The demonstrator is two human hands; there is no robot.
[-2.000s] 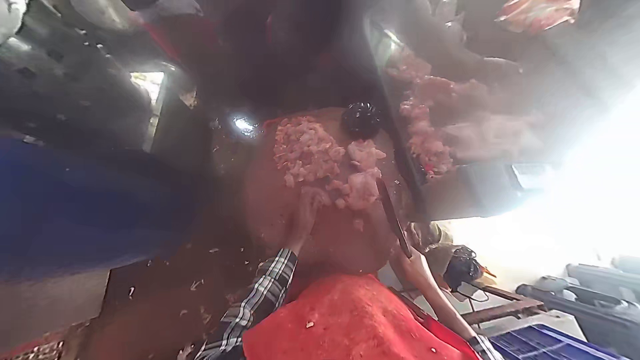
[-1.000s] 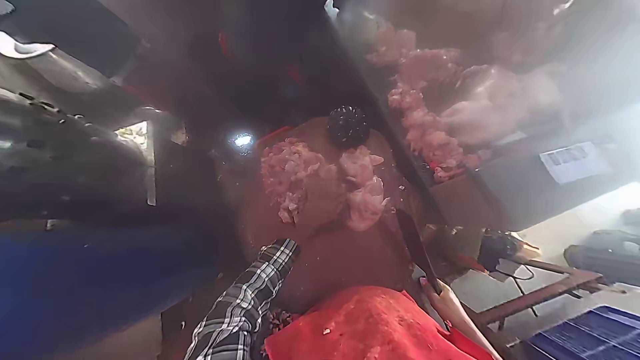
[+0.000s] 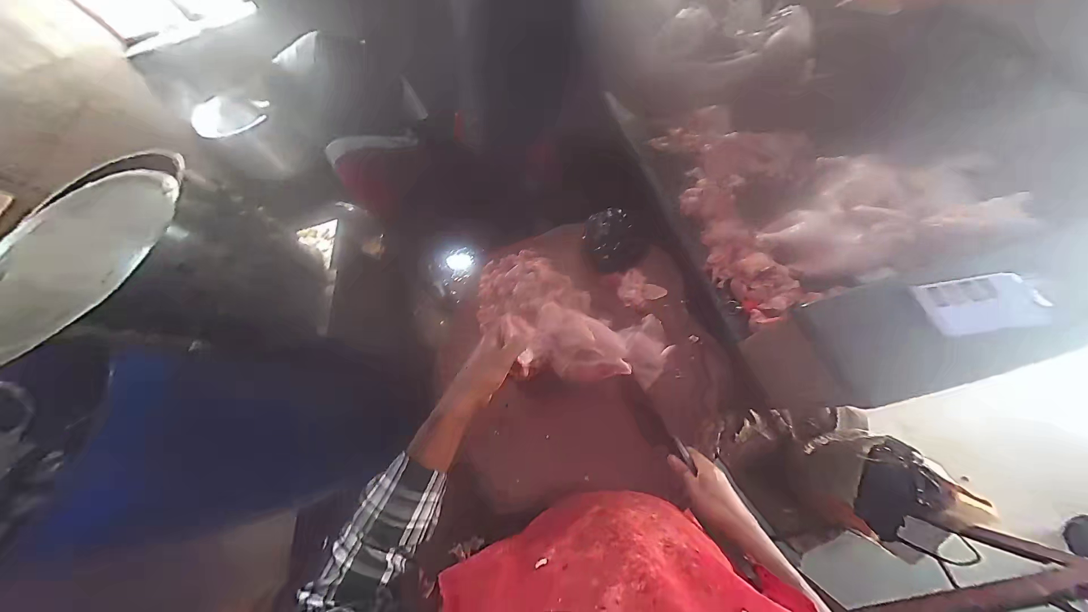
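My left hand (image 3: 501, 348) has its fingers on a piece of raw meat, probably poultry (image 3: 578, 340), at the near edge of a heap of cut pieces (image 3: 523, 285). My right hand (image 3: 701, 476) grips the handle of a knife (image 3: 659, 425); its dark blade points up and left, its tip close to the meat. All this is on a wide round chopping block (image 3: 561, 442). A dark, shiny rounded object (image 3: 610, 240), its kind unclear, stands at the block's far edge with a small meat piece (image 3: 637, 289) beside it.
Right of the block, a raised tray or counter (image 3: 663, 195) bears more raw meat (image 3: 739, 212) and whole-looking carcasses (image 3: 875, 217). A weighing scale (image 3: 977, 306) seems to stand there. A round metal pan or lid (image 3: 85, 255) is at the left, above a blue surface (image 3: 238, 433). A red apron (image 3: 629, 552) covers my front.
My left hand, hidden or out of sight a second ago, now touches the meat. Larger pieces have moved left against the heap. The knife has swung nearer to the meat. The view has shifted.
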